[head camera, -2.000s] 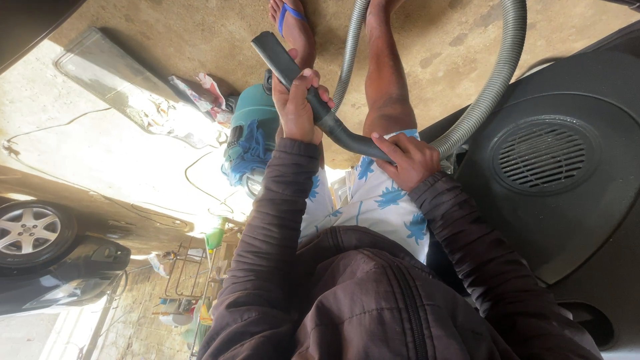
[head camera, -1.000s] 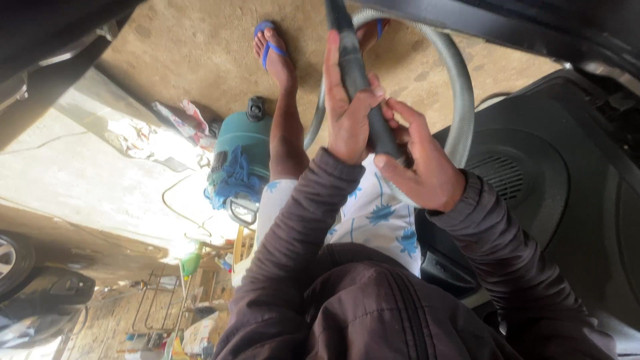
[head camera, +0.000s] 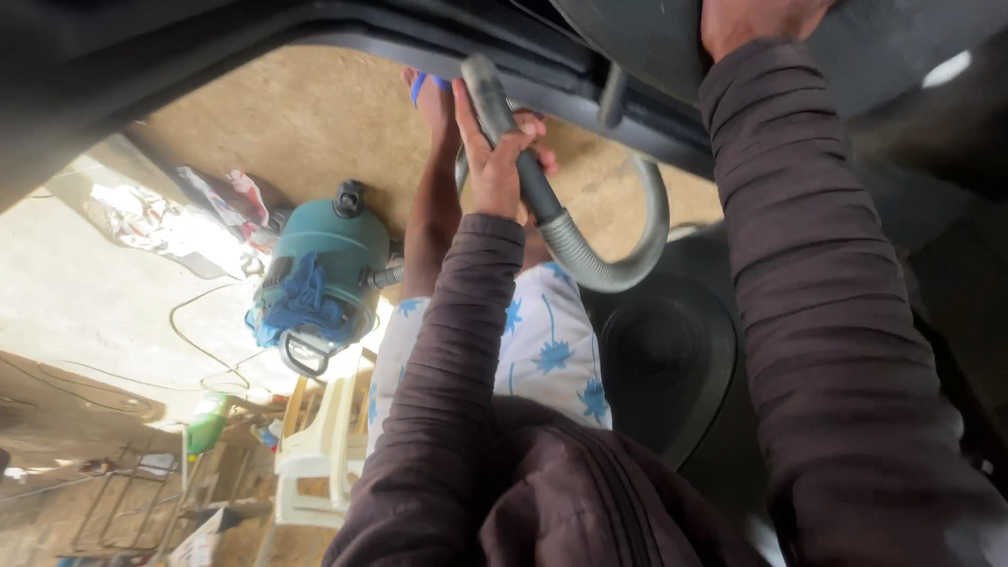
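Note:
My left hand (head camera: 500, 161) is closed round the dark tube at the end of a vacuum hose, its forefinger stretched along the tube. The grey corrugated hose (head camera: 606, 272) loops down and back up to the right of that hand. At the top right edge, my right hand (head camera: 760, 24) touches a dark panel (head camera: 646, 39); its fingers are cut off by the frame, so its grip does not show. A teal canister vacuum cleaner (head camera: 335, 236) stands on the ground to the left, with a blue cloth (head camera: 307, 299) draped on it.
A car's dark door-opening edge (head camera: 370, 39) crosses the top. A black panel with a round speaker-like form (head camera: 654, 339) lies beside my legs. White plastic chairs (head camera: 315, 465), a green container (head camera: 206, 425), a metal rack (head camera: 126, 496) and a loose cable (head camera: 177, 315) are at the left.
Both hands were on the hose tube; my right hand has let go and moved up to the dark panel. My left hand still holds the tube. The view has shifted towards the car's inside.

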